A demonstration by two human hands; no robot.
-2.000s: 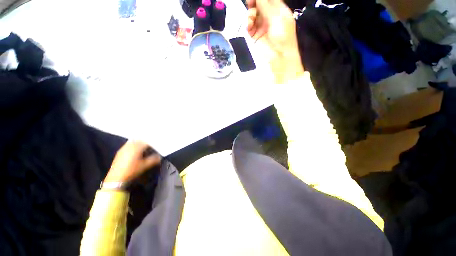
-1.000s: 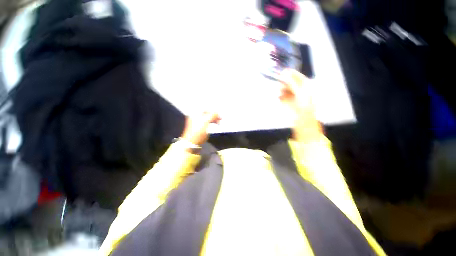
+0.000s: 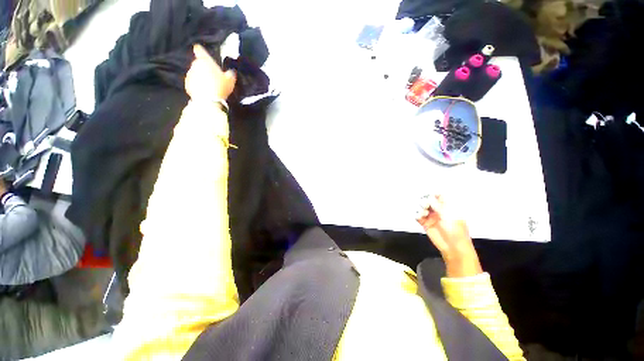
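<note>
Black garments (image 3: 152, 141) lie heaped over the left side of the table and hang toward my lap. My left hand (image 3: 210, 77) reaches far forward onto the heap, index finger and thumb apart. Whether it grips the cloth is unclear. My right hand (image 3: 443, 224) is above the table near its front edge, fingers curled. A small pale spot shows at its overexposed fingertips; I cannot tell whether it holds anything. A pale blue bowl (image 3: 429, 134) with dark discs and a pink strip stands beyond my right hand.
A black phone (image 3: 492, 145) lies right of the bowl. Dark spools with magenta ends (image 3: 462, 84) and crumpled clear plastic (image 3: 424, 44) lie behind it on the white table (image 3: 353, 141). A person's grey sleeve (image 3: 18, 222) shows at far left. Dark garments (image 3: 600, 190) are at right.
The view has swung left. My left hand has moved from the table's front edge forward onto the black heap. My right hand has moved back from near the bowl toward the front edge.
</note>
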